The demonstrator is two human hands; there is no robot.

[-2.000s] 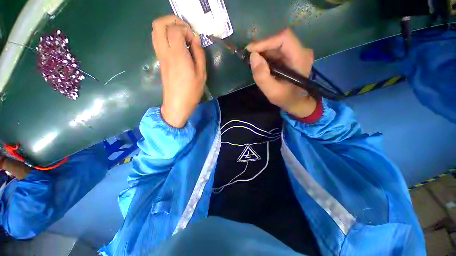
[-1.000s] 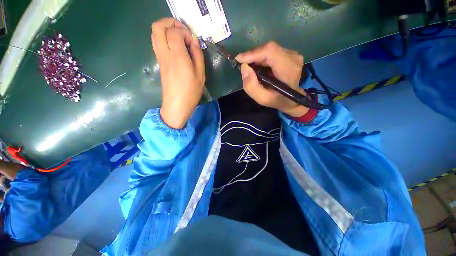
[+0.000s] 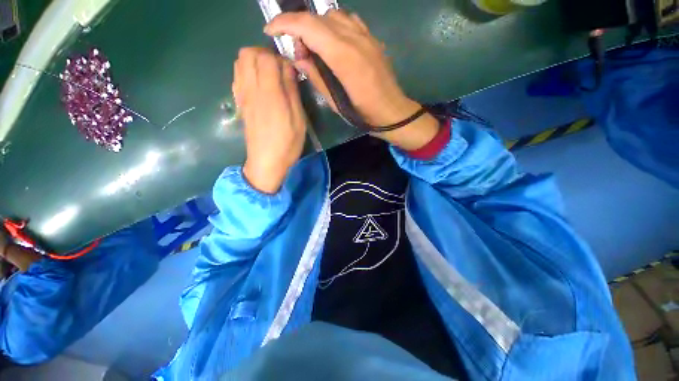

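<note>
The silver-white phone assembly (image 3: 285, 46) lies at the top edge of the view, partly cut off and largely covered by my right hand. My right hand (image 3: 354, 67) is over it, still holding the black soldering iron (image 3: 339, 95), whose handle runs down along the palm; its tip is hidden. My left hand (image 3: 272, 111) is beside the phone's near end with its fingers curled. A tiny silvery spot shows by its fingertips, but I cannot tell whether they pinch it.
A purplish-pink and silver pile of components (image 3: 95, 100) lies left on the green mat (image 3: 186, 52), with thin strands beside it. A yellow round tub (image 3: 495, 6) and black equipment (image 3: 599, 13) are at the upper right. A neighbouring person's blue sleeve (image 3: 45, 305) and red lead are lower left.
My right hand has moved left and up over the phone, and the iron now stands more upright along the palm. My left hand has shifted slightly down and right.
</note>
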